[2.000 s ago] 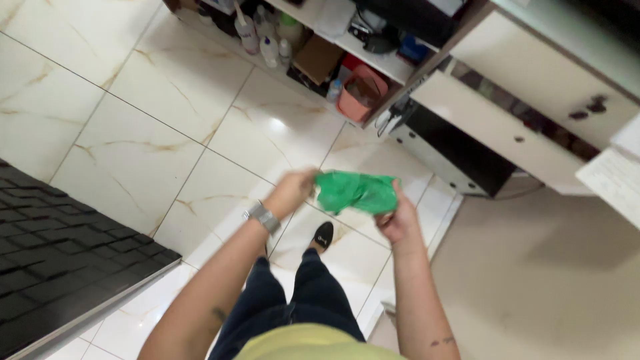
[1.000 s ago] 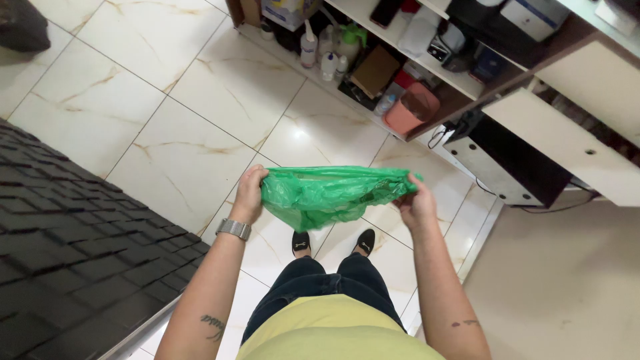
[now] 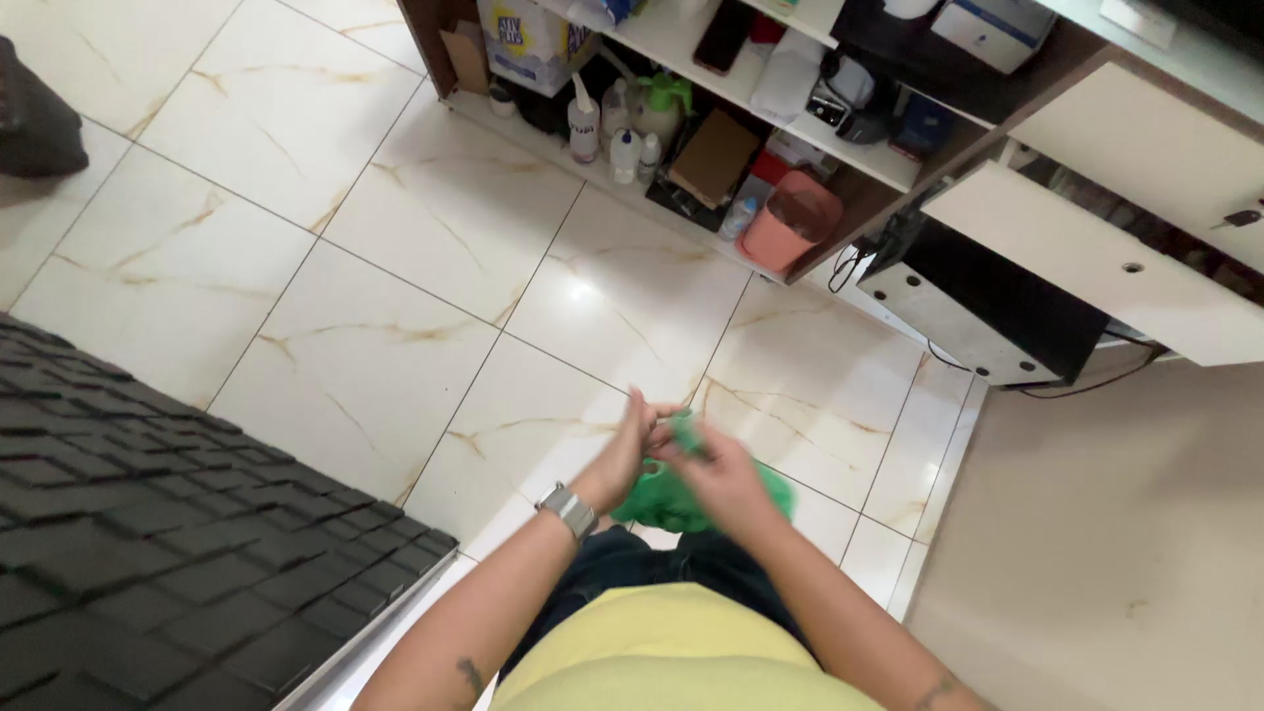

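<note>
A thin green plastic bag (image 3: 671,499) hangs bunched below my two hands, in front of my dark trousers. My right hand (image 3: 713,472) has its fingers closed on a gathered part of the bag, blurred by motion. Beside it on the left, fingers pointing up and partly spread, is my left hand (image 3: 630,449), with a wristwatch (image 3: 567,511) on its wrist. The two hands meet or nearly meet at the fingertips; whether the left one grips the plastic cannot be made out.
A shelf unit (image 3: 681,212) along the top holds spray bottles (image 3: 585,123), a cardboard box (image 3: 715,156) and a salmon-coloured bin (image 3: 790,222). An open drawer (image 3: 1096,242) juts out at the right above a black and white case (image 3: 987,306). Dark textured panelling (image 3: 178,533) fills the lower left.
My hands were apart with the green bag stretched between them; now they are together, lower and nearer my body, and the bag is bunched beneath them.
</note>
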